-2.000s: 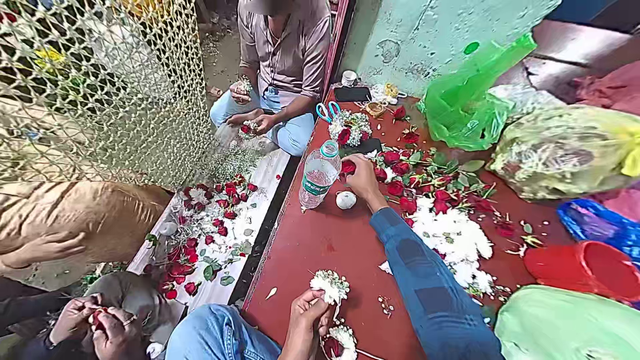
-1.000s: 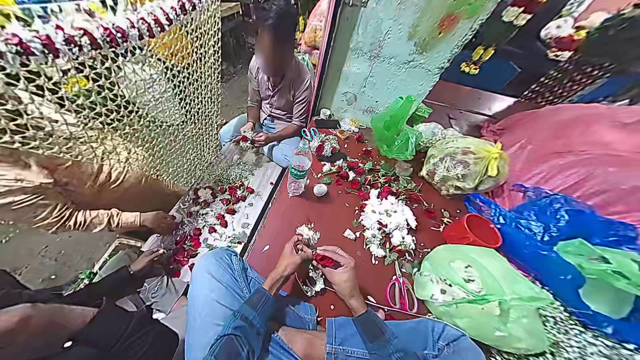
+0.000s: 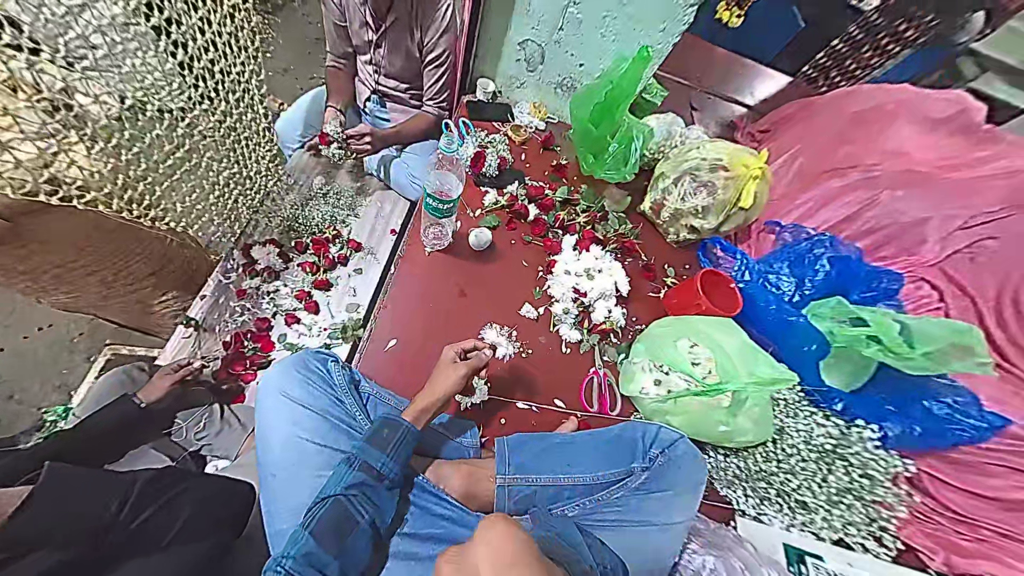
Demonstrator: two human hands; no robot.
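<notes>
My left hand (image 3: 454,374) is over the near edge of the red table, fingertips pinched on a small bunch of white flowers (image 3: 502,342). Another little white cluster (image 3: 472,394) hangs just below it. A thin thread (image 3: 560,408) runs from there rightward past pink-handled scissors (image 3: 600,390). What looks like my right hand (image 3: 500,550) is blurred and cut off at the bottom edge, close to the camera; its fingers are not visible. White blooms (image 3: 588,280) lie in a heap on the table, with red roses (image 3: 544,216) and leaves behind them.
Beyond my left hand stand a plastic bottle (image 3: 442,196) and a ball of white thread (image 3: 480,238). Rightward are a red cup (image 3: 704,294), a light green bag (image 3: 696,384) and blue plastic (image 3: 840,360). One person (image 3: 392,72) sits opposite holding flowers; another's hand (image 3: 170,380) is at left.
The red rose that was between my hands is no longer seen there. My hands have moved apart, the right toward the camera, and my left now holds white flowers.
</notes>
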